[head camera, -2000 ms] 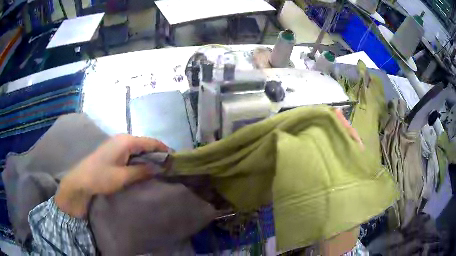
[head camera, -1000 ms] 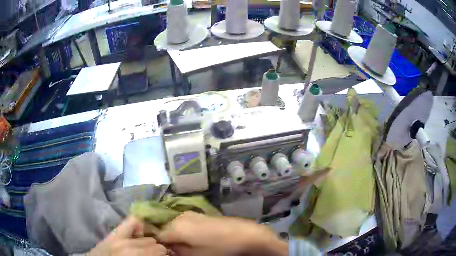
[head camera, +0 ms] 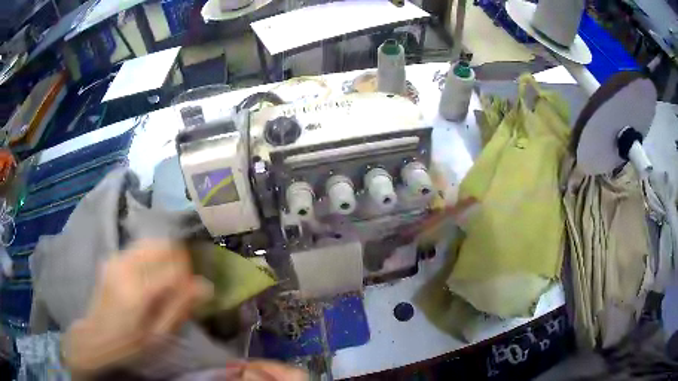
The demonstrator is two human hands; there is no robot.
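The grey-taupe panel (head camera: 78, 245) lies left of the overlock machine (head camera: 349, 126), over the table's left side and under my left hand. An olive-green piece (head camera: 236, 277) sticks out right of my left hand, its point just below the needle area. My left hand (head camera: 137, 301) is motion-blurred, with bent fingers closed on the cloth where grey and olive meet. My right hand (head camera: 264, 371) is cut off by the bottom edge; only a blurred part shows, low beside the grey cloth, and its grip is hidden.
Olive pieces (head camera: 513, 223) and beige-khaki pieces (head camera: 606, 253) hang at the right. A reddish-brown strip (head camera: 438, 219) sticks out right of the tension dials (head camera: 340, 195). Lint (head camera: 297, 312) lies below the needle area. Two thread cones (head camera: 456, 91) stand behind. Striped cloth (head camera: 67, 201) covers the left.
The olive piece, first spread wide before the machine, was bunched between both hands and now lies lower left with its point showing. My right hand has dropped to the bottom edge. The view has shifted.
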